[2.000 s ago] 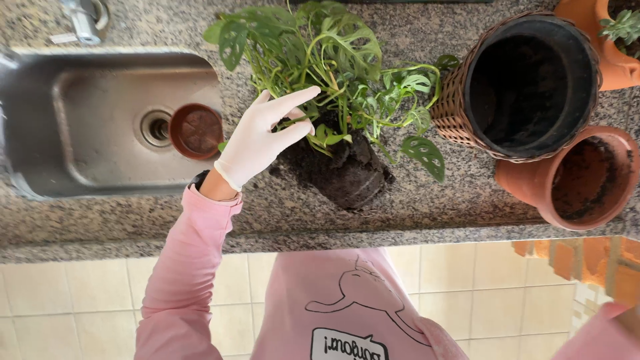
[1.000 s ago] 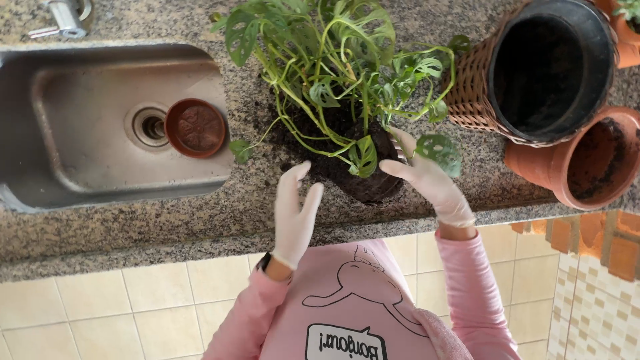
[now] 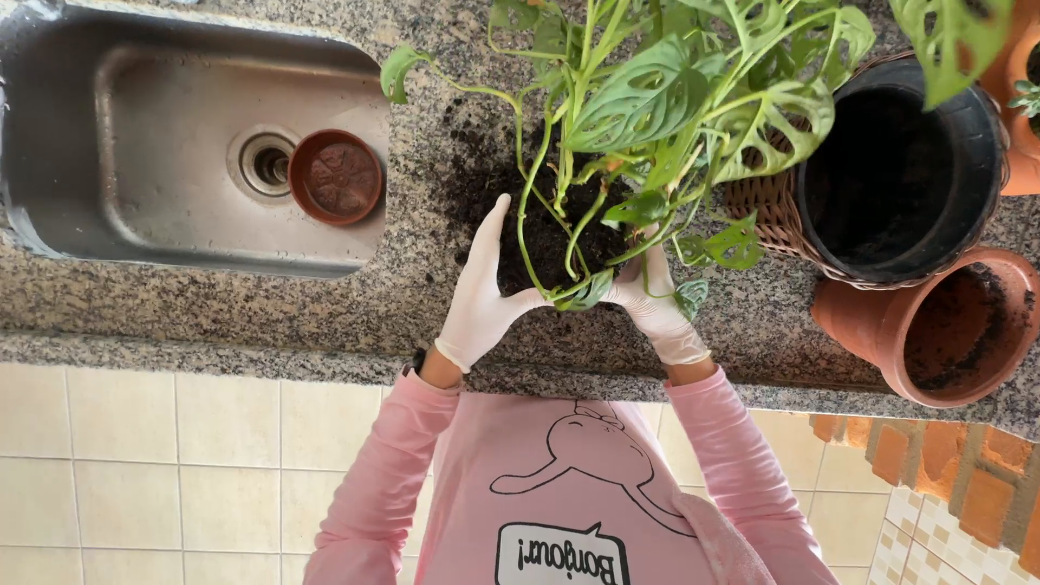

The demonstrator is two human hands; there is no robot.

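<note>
A leafy monstera plant (image 3: 642, 106) stands upright on the granite counter, its dark root ball (image 3: 561, 240) bare of any pot. My left hand (image 3: 487, 292), in a white glove, cups the left side of the soil, thumb and fingers spread. On the other side my right hand (image 3: 654, 301), gloved too, holds the root ball, its fingers partly hidden by stems and leaves. Both thumbs point toward each other at the near edge of the soil. Loose soil (image 3: 471, 138) lies scattered around the root ball.
A steel sink (image 3: 179, 146) at the left holds a small brown plastic saucer (image 3: 335, 177) beside the drain. At the right lie a wicker basket (image 3: 764, 203) with a black liner pot (image 3: 894, 171) and a terracotta-coloured pot (image 3: 861, 321) with soil inside. The counter's front edge (image 3: 244, 357) runs before me.
The plant, lying tilted two seconds ago, now stands upright. My right hand has come in from out of view, and both hands have closed in around the root ball.
</note>
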